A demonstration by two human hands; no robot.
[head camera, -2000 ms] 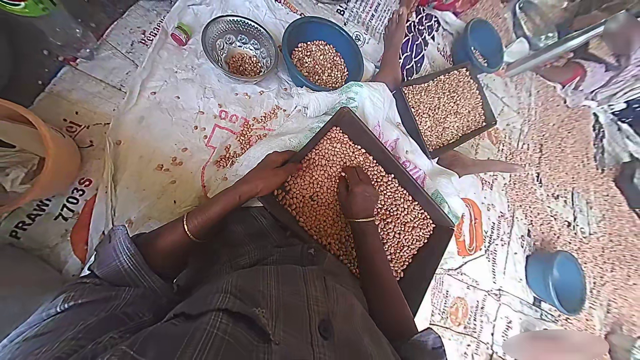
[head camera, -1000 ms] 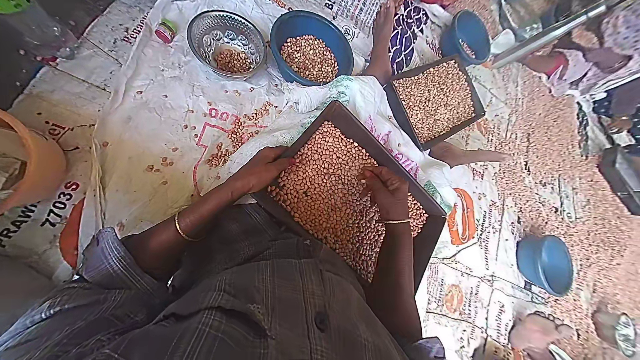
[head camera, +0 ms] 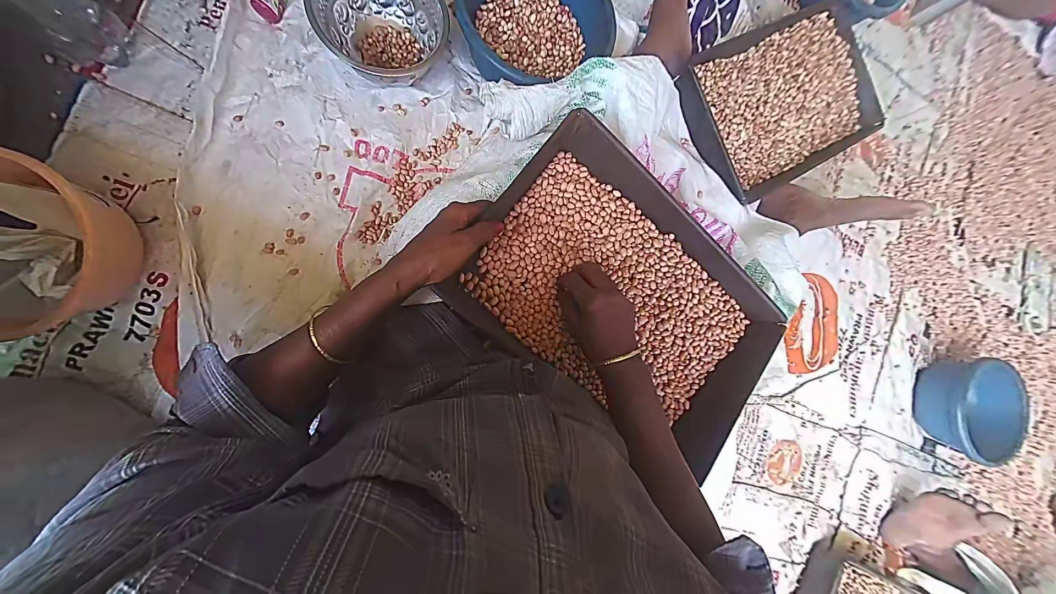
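Note:
A dark rectangular tray [head camera: 726,396] full of reddish-brown shelled nuts or beans [head camera: 660,305] rests tilted across my lap. My left hand [head camera: 452,241] grips the tray's left edge, thumb over the rim. My right hand [head camera: 596,309] is down on the nuts near the tray's middle, its fingers curled; whether anything is between them is hidden. Loose nuts [head camera: 404,186] lie scattered on the white woven sack [head camera: 272,181] at the left of the tray.
A perforated metal bowl [head camera: 318,25] and a blue basin [head camera: 470,49], both with nuts, stand ahead. Another filled tray [head camera: 870,91] is beside a person's foot [head camera: 833,206]. A blue bucket [head camera: 973,412] stands right, an orange tub [head camera: 115,256] left. Nuts cover the floor [head camera: 973,165] at right.
My right hand was raised a little over the nuts, farther right in the tray, one second ago; now it is lower and nearer the middle. My left hand has stayed on the tray's edge.

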